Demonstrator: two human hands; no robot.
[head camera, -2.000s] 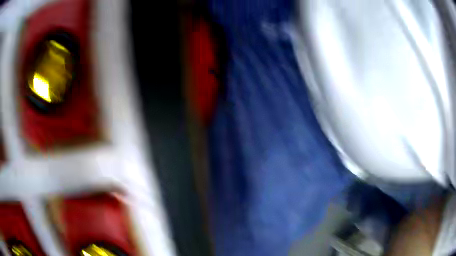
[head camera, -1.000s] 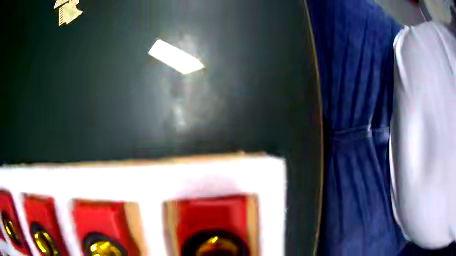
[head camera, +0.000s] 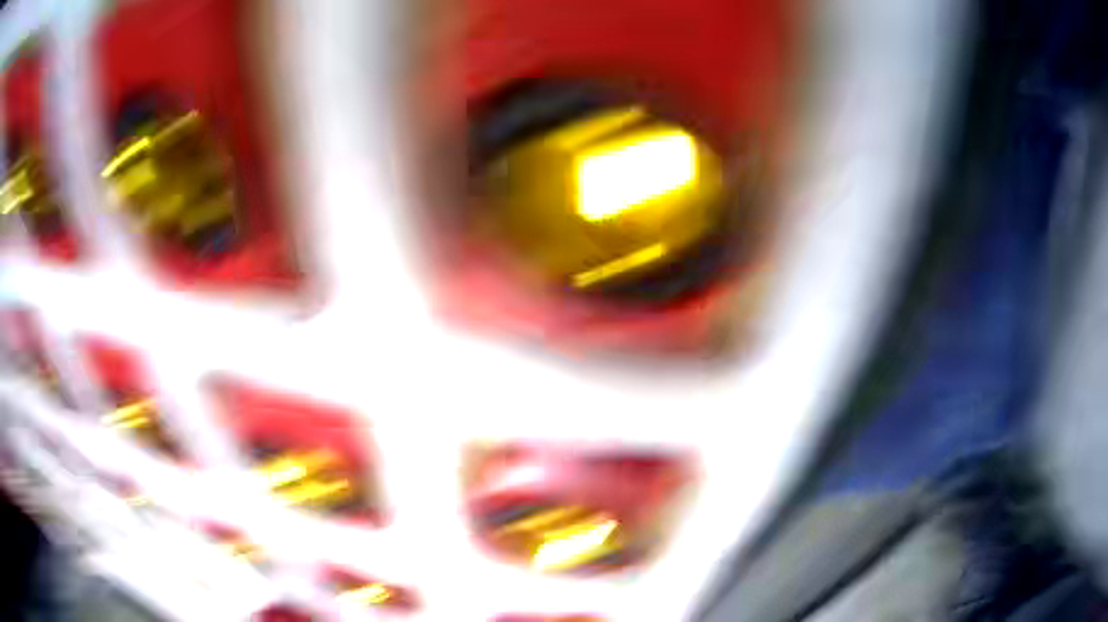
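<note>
The white foam tray (head camera: 401, 352) fills most of the head view, very close and blurred. Each visible cell holds a red module. The largest red module (head camera: 523, 292) is at the upper middle, with a black ring and a shiny gold centre facing up. Another red module (head camera: 261, 255) lies to its left, and a smaller one (head camera: 656, 474) is in the cell below. More modules continue to the lower left, small and blurred. Neither of my hands is in view.
Dark blue cloth (head camera: 948, 377) runs down the right side beyond the tray's edge. A pale, blurred shape (head camera: 1081, 328) is at the far right rim. Grey, blurred surfaces (head camera: 838, 559) show at the lower right.
The view has swung from the dark green mat to the tray, which now fills the picture much closer. The white strip and pale pieces on the mat are out of view.
</note>
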